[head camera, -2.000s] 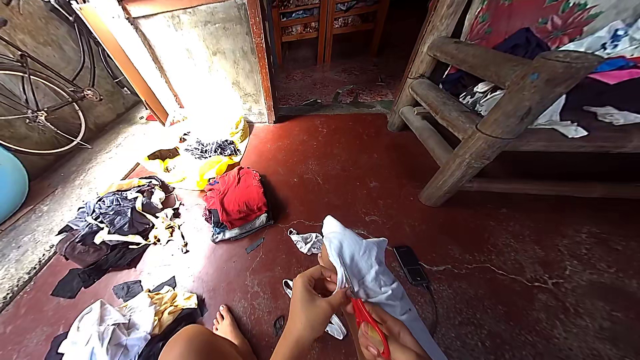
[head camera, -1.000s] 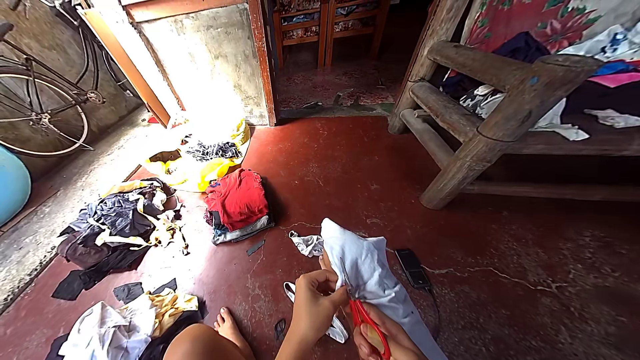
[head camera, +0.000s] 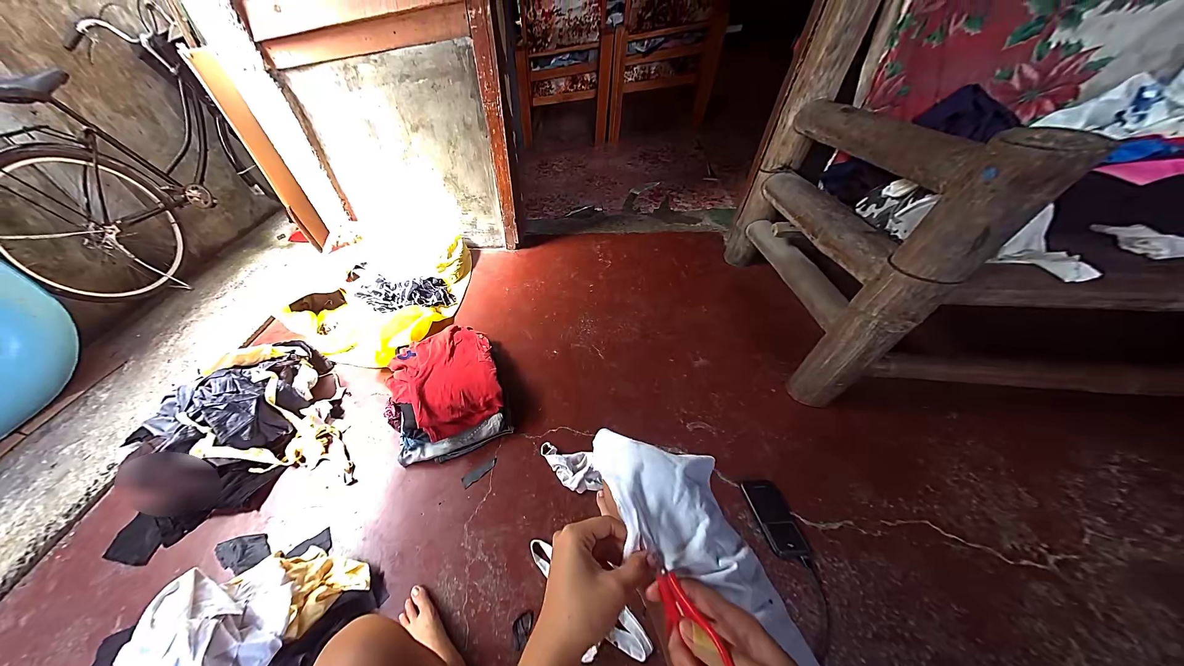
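Note:
A light grey-white cloth (head camera: 680, 504) lies over my leg at the lower centre. My left hand (head camera: 592, 569) pinches the cloth's left edge between thumb and fingers. Close on its right, my right hand (head camera: 717, 624) holds red-handled scissors (head camera: 689, 610), their tips at the cloth beside my left fingertips. How far the blades are apart cannot be told. A small white fabric scrap (head camera: 572, 469) lies just beyond the cloth, and a white strip (head camera: 631, 638) lies on the floor by my left wrist.
Folded clothes with a red garment on top (head camera: 449, 381), a dark cloth heap (head camera: 236, 407), a white and yellow heap (head camera: 208, 606) and a yellow bag (head camera: 398, 338) lie leftward. A black phone (head camera: 775, 520) with a cable lies right of the cloth. A wooden bench (head camera: 865, 310) stands at right.

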